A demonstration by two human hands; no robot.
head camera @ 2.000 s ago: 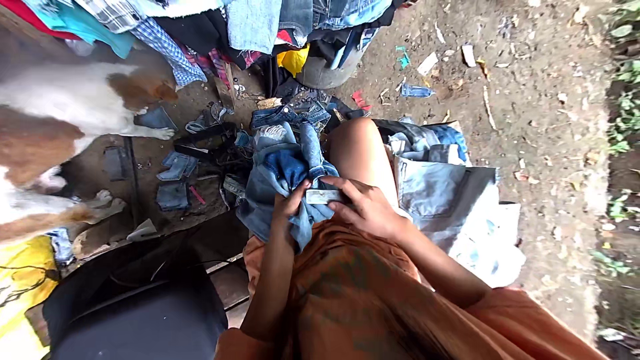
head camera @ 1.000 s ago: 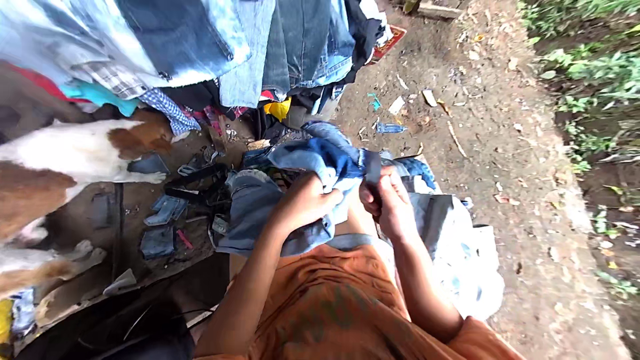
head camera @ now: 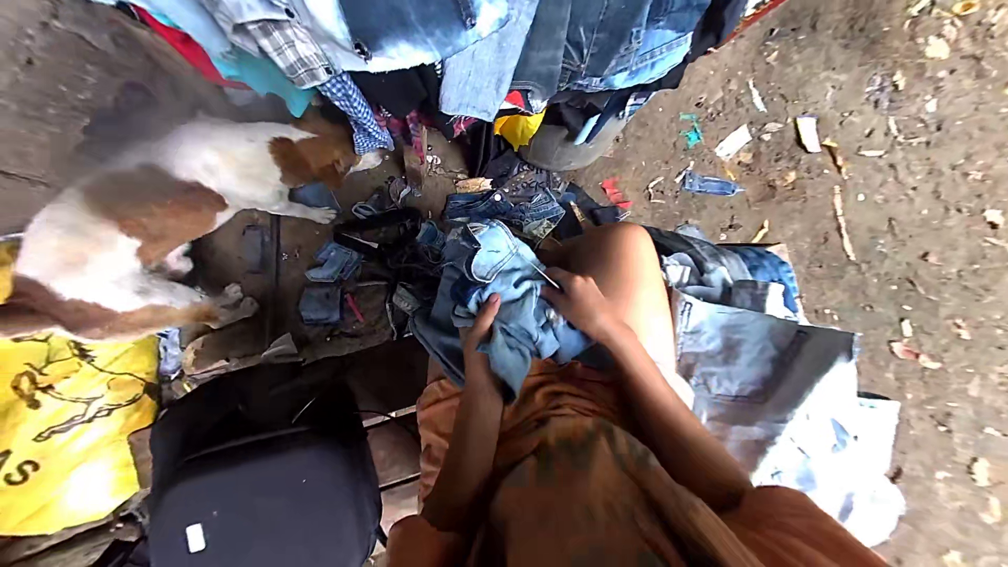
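Observation:
A bunched blue denim garment (head camera: 516,303) lies across my lap, its lighter edge with a curved seam turned up at the top. My left hand (head camera: 480,323) grips its left side, thumb on top of the cloth. At the garment's right side, my right hand (head camera: 579,303) is closed on something thin and pale (head camera: 545,276) that points up and left; whether it is a tool or a strip of cloth I cannot tell. The fingers of my right hand are partly hidden by the fabric.
A brown and white dog (head camera: 181,213) lies at the left, near denim scraps (head camera: 335,261). Folded denim (head camera: 740,346) is stacked right of my leg. Garments (head camera: 488,71) hang or lie at the top. A black padded bag or seat (head camera: 264,480) and yellow printed cloth (head camera: 79,433) sit lower left.
My right hand has come down from the dark band it held up a second ago, and the garment lies lower and more bunched on my lap.

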